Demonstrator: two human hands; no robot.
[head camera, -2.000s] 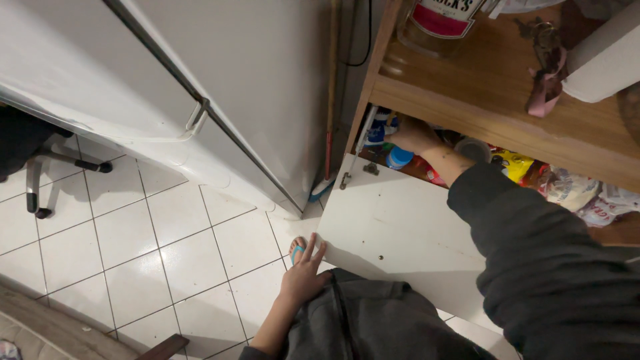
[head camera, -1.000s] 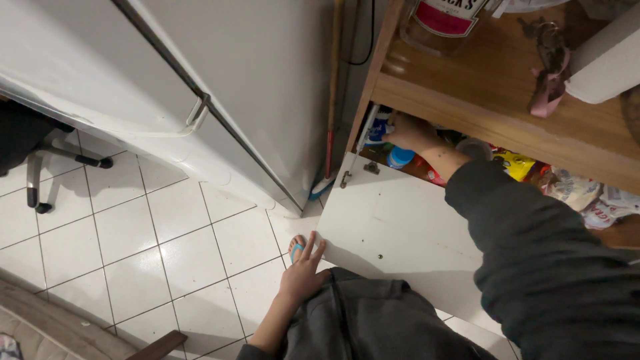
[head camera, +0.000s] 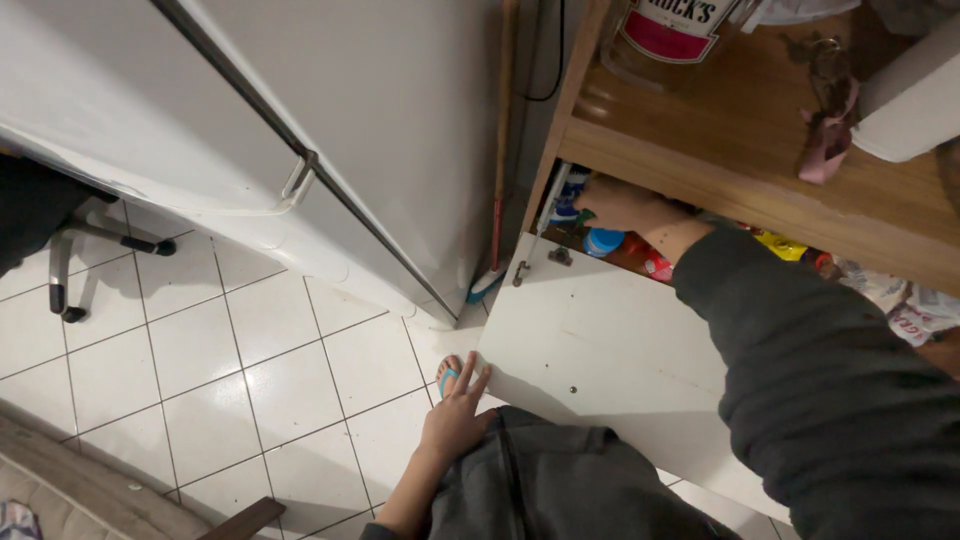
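Note:
My right hand [head camera: 616, 205] reaches into the cupboard below a wooden shelf, its fingers at a blue package [head camera: 571, 184] with white print; a bit of green shows at the fingertips, and whether they grip anything is unclear. A blue-lidded container [head camera: 603, 241] stands just below the hand, with red packages [head camera: 658, 265] beside it. My left hand [head camera: 457, 409] rests with fingers apart at the edge of the white flap door [head camera: 600, 330], which is folded down. It holds nothing.
On the wooden shelf [head camera: 697, 97] are a glass bottle [head camera: 667, 34], keys with a pink ribbon [head camera: 829, 142] and a white roll [head camera: 911, 97]. A white refrigerator [head camera: 390, 112] and a broom [head camera: 501, 187] stand left of the cupboard. An office chair's base [head camera: 97, 238] is far left.
My right hand has shifted slightly inside the cupboard, and a bit of green now shows at its fingertips. My left hand stays at the door's edge.

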